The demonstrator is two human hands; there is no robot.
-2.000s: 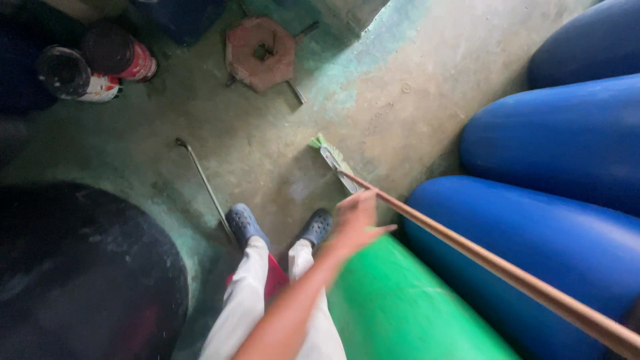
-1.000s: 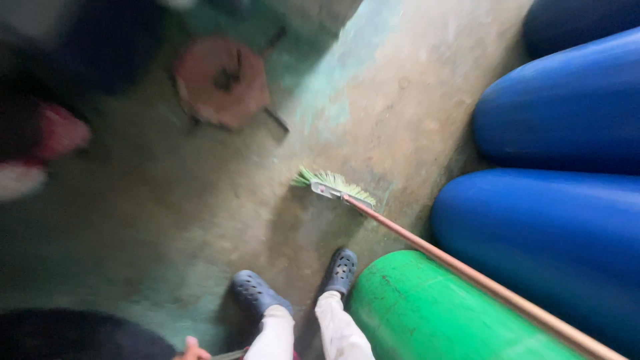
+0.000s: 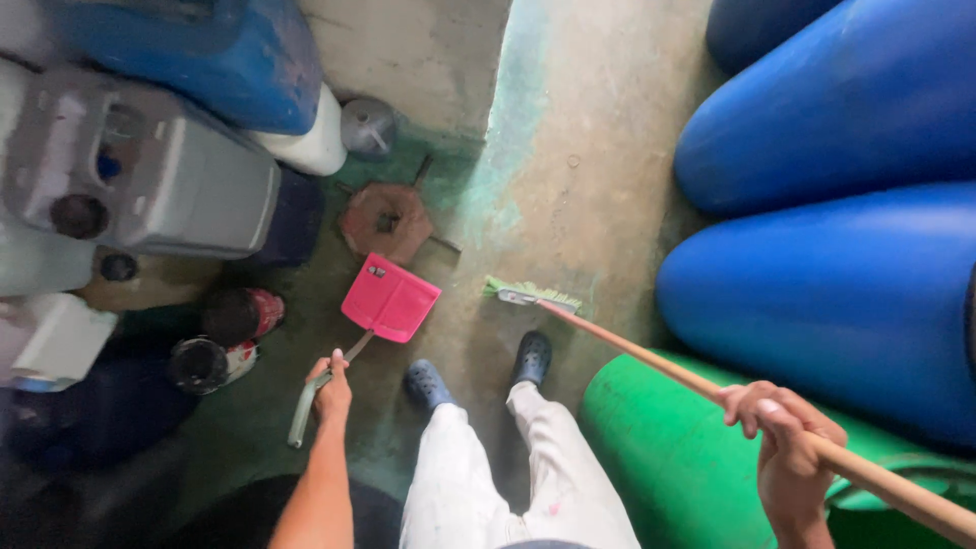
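Observation:
My left hand [image 3: 331, 385] grips the long handle of a pink dustpan [image 3: 391, 299], whose pan hangs over the floor left of my feet. Around the wooden handle of a broom [image 3: 640, 352] my right hand [image 3: 785, 427] is closed, at the lower right. The broom's head [image 3: 534, 296], with green bristles, rests on the concrete floor just ahead of my clogs. Behind the dustpan lies a reddish octagonal plate [image 3: 387, 221] with metal legs, partly covered by the pan.
Blue barrels [image 3: 808, 290] line the right side, and a green barrel [image 3: 671, 442] stands beside my right leg. On the left are a grey jerrycan [image 3: 206, 183], a blue container [image 3: 267, 69] and paint cans [image 3: 200, 364]. A concrete block [image 3: 412, 61] juts in at the top.
The pink dustpan has come into clear view in my left hand, held out to the left. My right hand, out of view one second ago, now shows on the broom handle. The view has shifted left.

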